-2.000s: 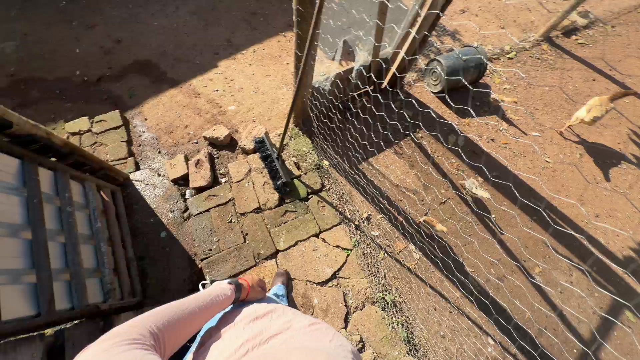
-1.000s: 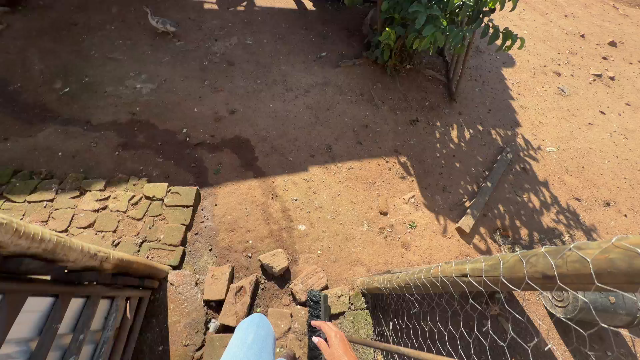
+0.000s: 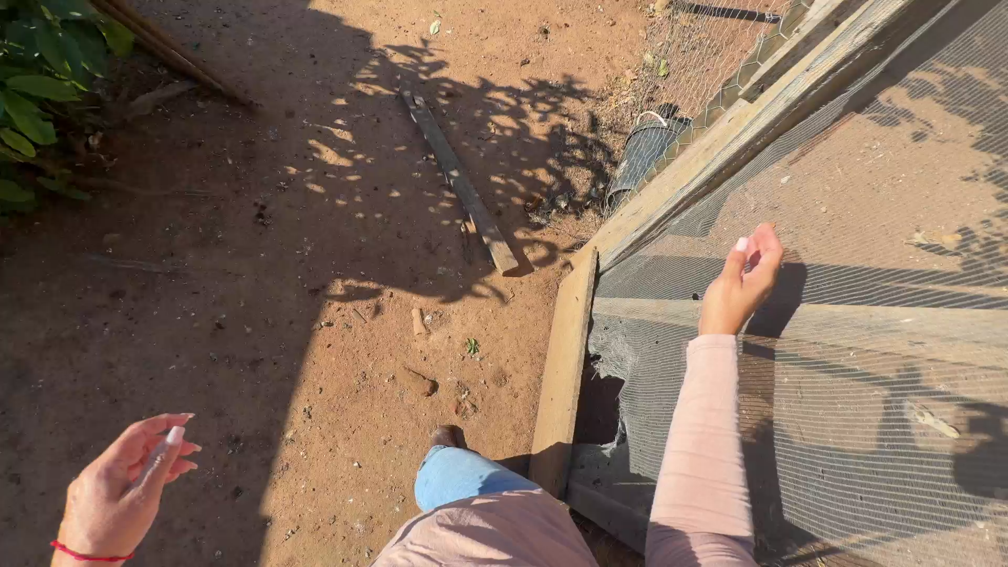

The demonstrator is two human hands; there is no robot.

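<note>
My left hand [image 3: 126,484], a red string bracelet on its wrist, hangs over shaded soil at the lower left with its fingers loosely bent and nothing in it. On the right, my right hand [image 3: 743,279] is raised in front of a mesh screen [image 3: 882,378] on a wooden frame; its fingers are curled, and I cannot tell whether they touch the mesh. A torn hole [image 3: 602,405] shows in the mesh beside a pale upright board [image 3: 567,378].
A wooden plank [image 3: 465,185] lies on the dirt ahead. Behind chicken wire [image 3: 693,71] lies a dark bucket [image 3: 642,153]. A leafy bush [image 3: 35,102] stands at the upper left. Small stones or clods [image 3: 417,382] lie near my boot [image 3: 446,435].
The view has swung to the right and forward. The brick paving and the black-bristled broom of the earlier frames are out of view. Both my hands now show, the right one raised by the mesh.
</note>
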